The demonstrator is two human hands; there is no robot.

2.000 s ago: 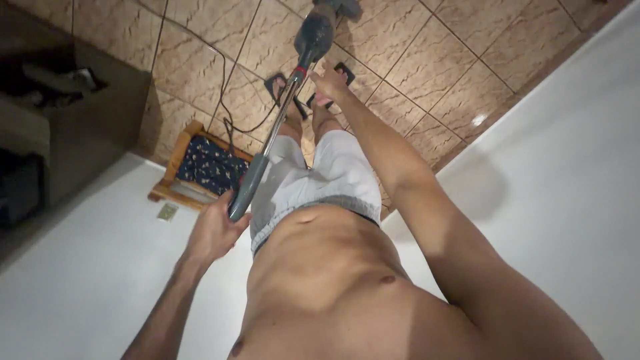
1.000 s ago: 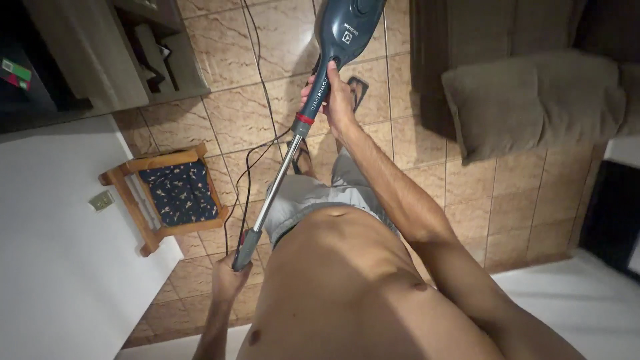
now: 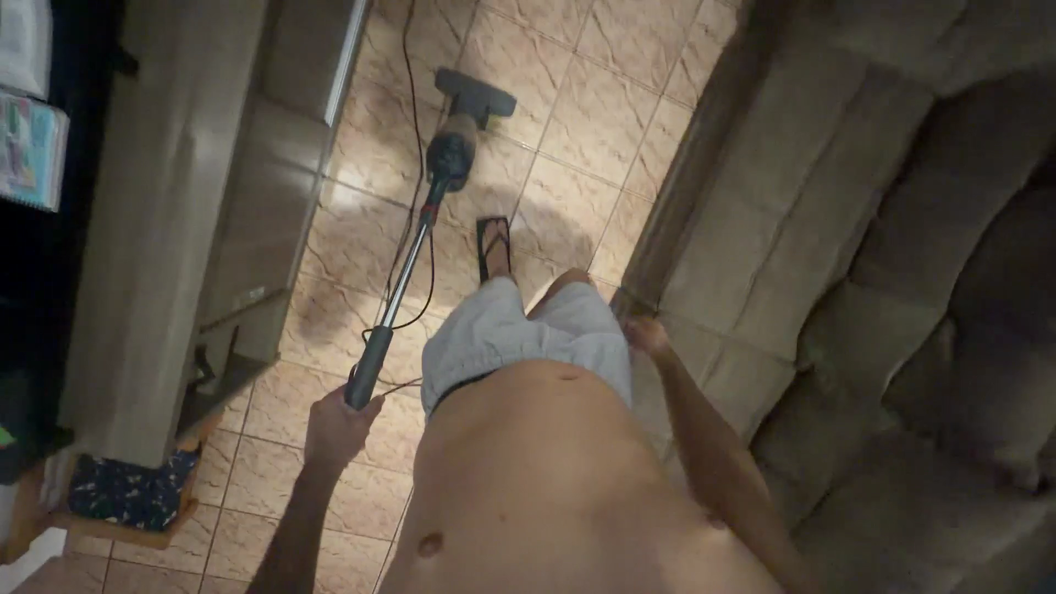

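My left hand (image 3: 340, 425) grips the dark handle at the near end of a stick vacuum cleaner (image 3: 404, 276). Its metal tube slopes away to a dark motor body, and the wide floor head (image 3: 474, 95) rests on the tiles. A thin black power cord (image 3: 412, 124) runs along the left of the tube and loops beside the handle. My right hand (image 3: 646, 334) hangs by the right leg of my light grey shorts, next to the sofa edge, away from the vacuum; its fingers are partly hidden and I cannot tell their pose.
A brown cushioned sofa (image 3: 742, 214) lines the right side. On the left stands a wooden cabinet (image 3: 165, 206), with a spiral notebook (image 3: 37, 153) on a dark surface beyond it. A wooden chair with a dark patterned seat (image 3: 132, 491) is at lower left. Tiled floor (image 3: 577, 124) lies between.
My right hand has let go of the vacuum and moved down beside my right leg. The vacuum's body, held up near me before, is now farther away with its head on the floor. The view has shifted.
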